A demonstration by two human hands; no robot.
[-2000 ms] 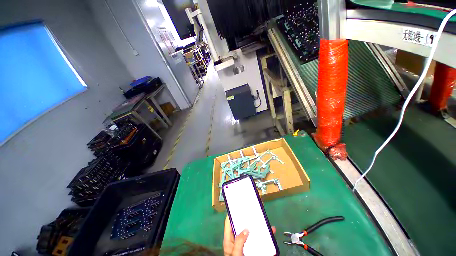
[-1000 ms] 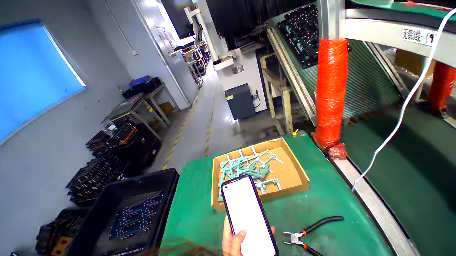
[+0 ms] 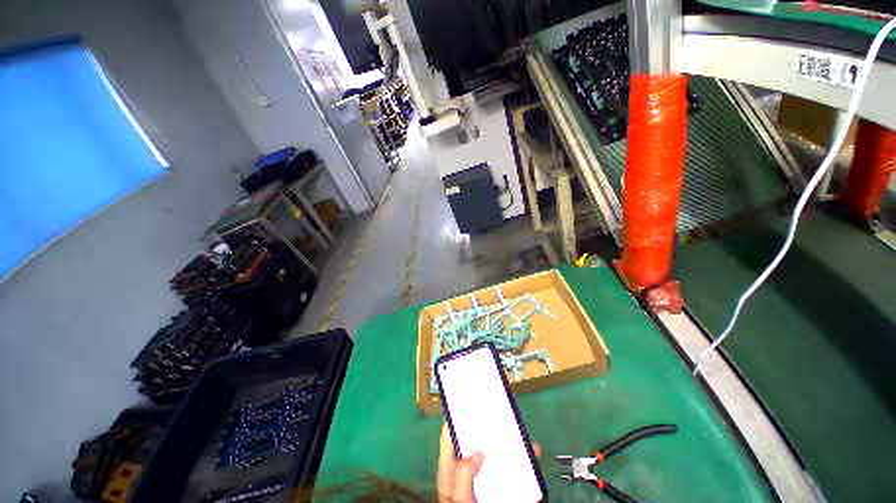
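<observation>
My left hand (image 3: 455, 477), bare and cut off by the bottom edge, holds a smartphone (image 3: 488, 420) upright with a blank white lit screen. The thumb lies over its left edge and a fingertip shows at its right edge. The phone covers part of the near wall of a cardboard tray (image 3: 587, 332). Pale teal thin pieces (image 3: 498, 331) lie tangled in the tray. Side cutters (image 3: 584, 467) with red and black handles lie open on the green mat (image 3: 378, 436), right of the phone. My right hand is not in view.
A black tote (image 3: 335, 378) at left holds a dark board (image 3: 263, 426). Stacked black carriers (image 3: 187, 339) stand by the wall. A red-wrapped post (image 3: 652, 182), white cable (image 3: 776, 257) and green conveyor belt (image 3: 798, 324) are at right. A black carrier (image 3: 595, 79) lies on the ribbed incline.
The black carrier on the incline has moved down, and part of it now shows right of the red post. My left hand and the phone have hardly moved.
</observation>
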